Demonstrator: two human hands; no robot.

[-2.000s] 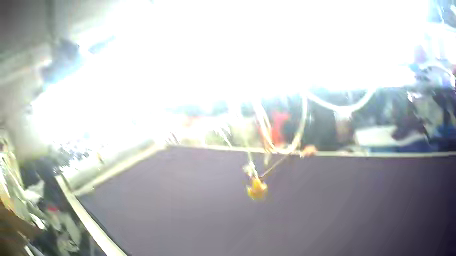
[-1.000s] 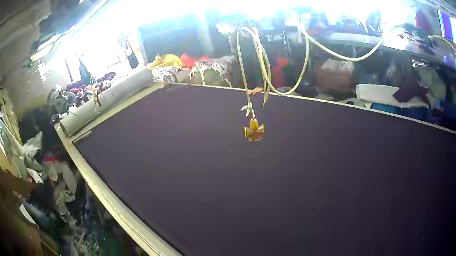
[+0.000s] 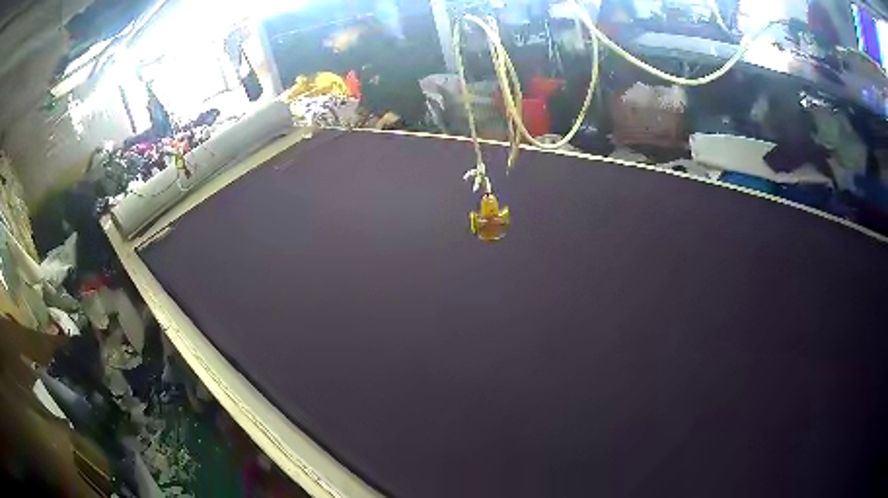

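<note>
A wide dark purple fabric ply (image 3: 467, 321) lies flat and covers most of the cutting table. The pale table edge (image 3: 209, 368) shows along its left side and a thin pale edge runs along the far side. A yellow-orange socket (image 3: 490, 220) hangs over the fabric on a white cord (image 3: 473, 126) with a knot just above it. Neither of my hands is in the picture.
A thick white-grey roll (image 3: 209, 163) lies at the far left end of the table. Scraps (image 3: 122, 340) litter the green floor at left. Red items (image 3: 534, 102), a white box-like thing (image 3: 732, 156) and cloth stand beyond the far edge. White cord loops hang above.
The view has tilted down and the glare has shrunk, so the table, roll and socket sit higher in the picture and look sharper. An orange-tan spot at the far edge by the cord no longer shows.
</note>
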